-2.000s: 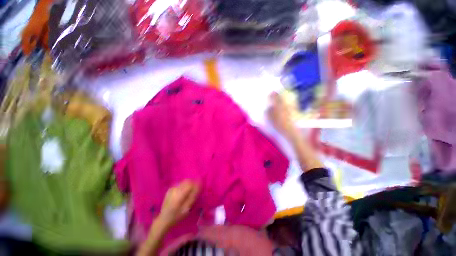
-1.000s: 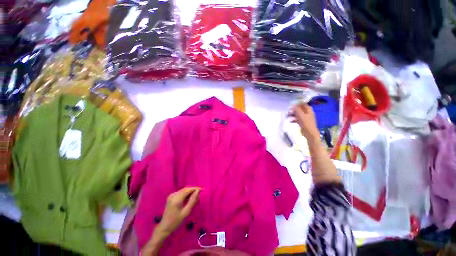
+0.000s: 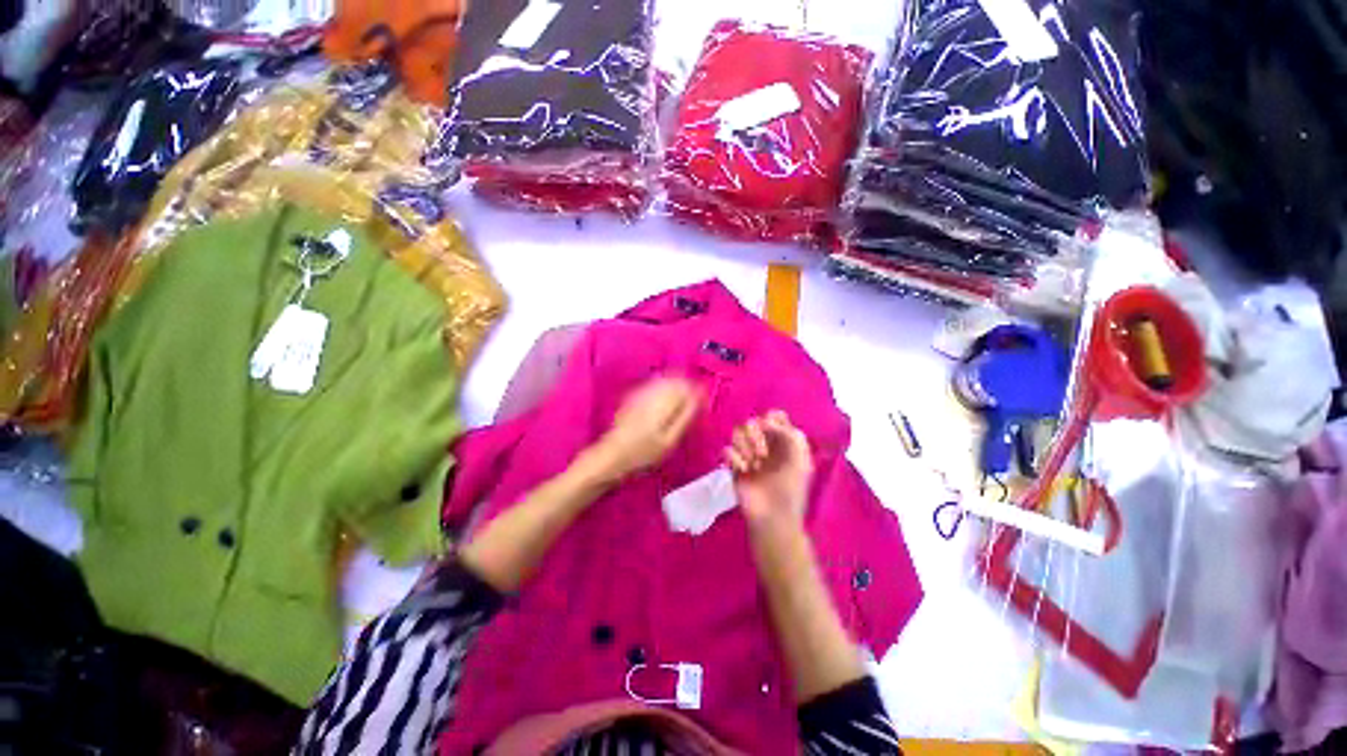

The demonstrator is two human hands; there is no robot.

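Note:
A magenta blazer [image 3: 783, 576] lies flat on the white table in front of me, dark buttons showing. A white cord loop with a small white tab [image 3: 689, 684] lies on its lower front. My left hand [image 3: 655, 425] is over the collar area, blurred, fingers bunched; what is in it cannot be made out. My right hand [image 3: 771, 461] is beside it with curled fingers. A white hang tag [image 3: 700, 501] hangs at or just below its fingers, over the blazer. Whether a string joins the hands is not visible.
An olive green blazer [image 3: 222, 443] with white tags [image 3: 291, 349] lies left, over bagged mustard blazers [image 3: 470, 281]. Bagged garments [image 3: 768, 126] line the far side. A blue tagging gun [image 3: 1013, 372], scissors [image 3: 1101, 517], a red ring [image 3: 1145, 352] and clear bags [image 3: 1197, 591] are right.
My right hand has moved left from beside the blue tool to over the blazer, where a white tag now shows. My left hand has moved up towards the collar. The view has shifted.

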